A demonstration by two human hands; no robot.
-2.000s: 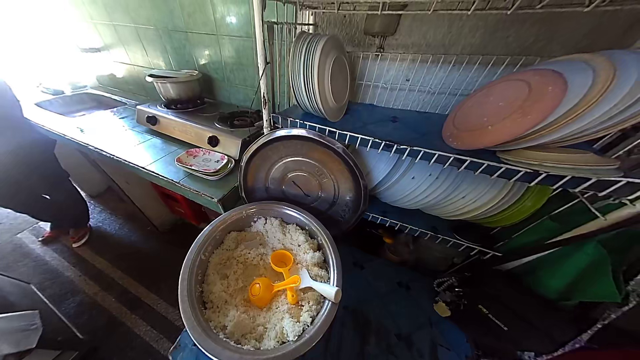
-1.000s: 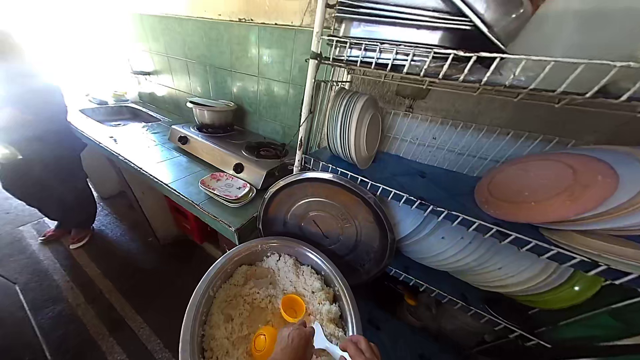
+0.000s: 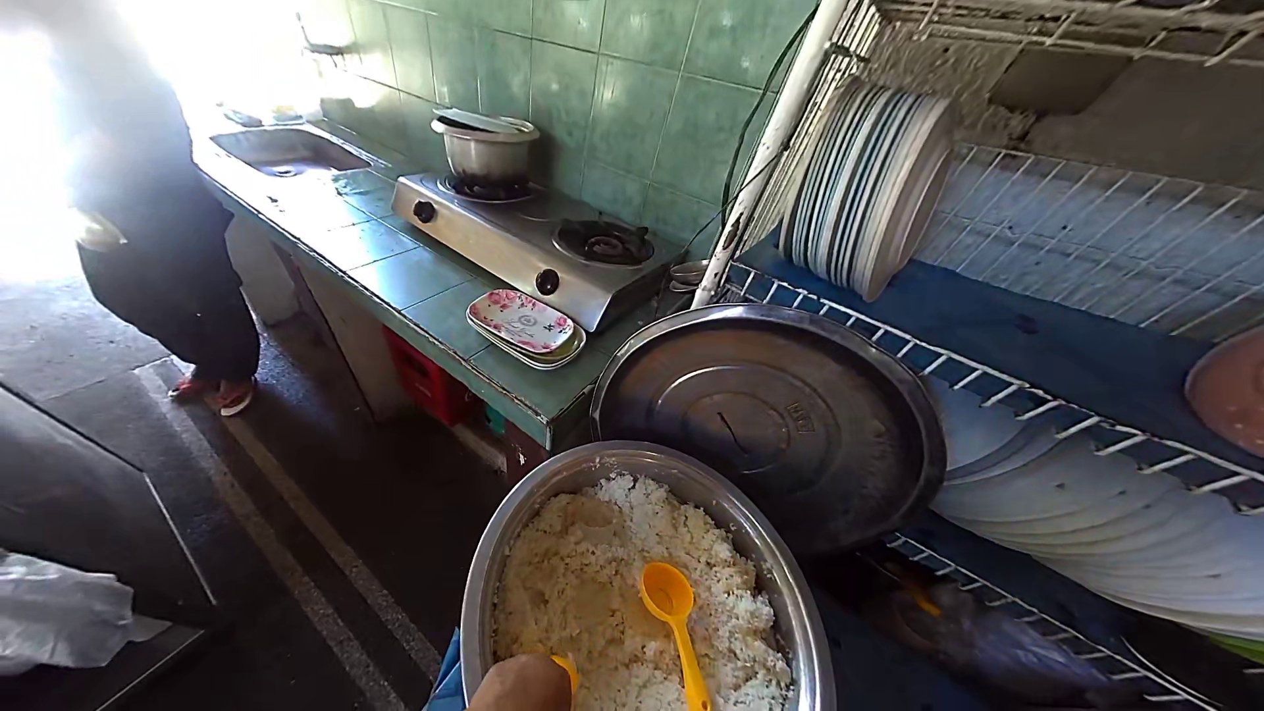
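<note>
A wide metal pot [image 3: 818, 632] of white cooked rice [image 3: 612, 583] is at the bottom centre. One hand, seemingly my left hand [image 3: 523, 683], is over the pot's lower left rim, its fingers closed on a yellow scoop [image 3: 566, 673] that shows only in part. A second yellow scoop [image 3: 669, 591] lies on the rice with its bowl up and its handle toward the bottom edge. My right hand is out of view. A large round metal lid [image 3: 760, 425] leans upright against the rack just behind the pot.
The white wire rack [image 3: 1037, 400] at right holds stacked plates [image 3: 869, 188]. On the green tiled counter [image 3: 434, 306] are a two-burner stove [image 3: 513, 237] with a lidded pot [image 3: 487, 153], floral dishes [image 3: 520, 321] and a sink [image 3: 286, 150]. A person [image 3: 168, 217] stands at the far left.
One second ago both hands were over the pot, with a white-handled utensil between them; now one hand shows, at the left rim, and that utensil is out of view. The camera view has shifted.
</note>
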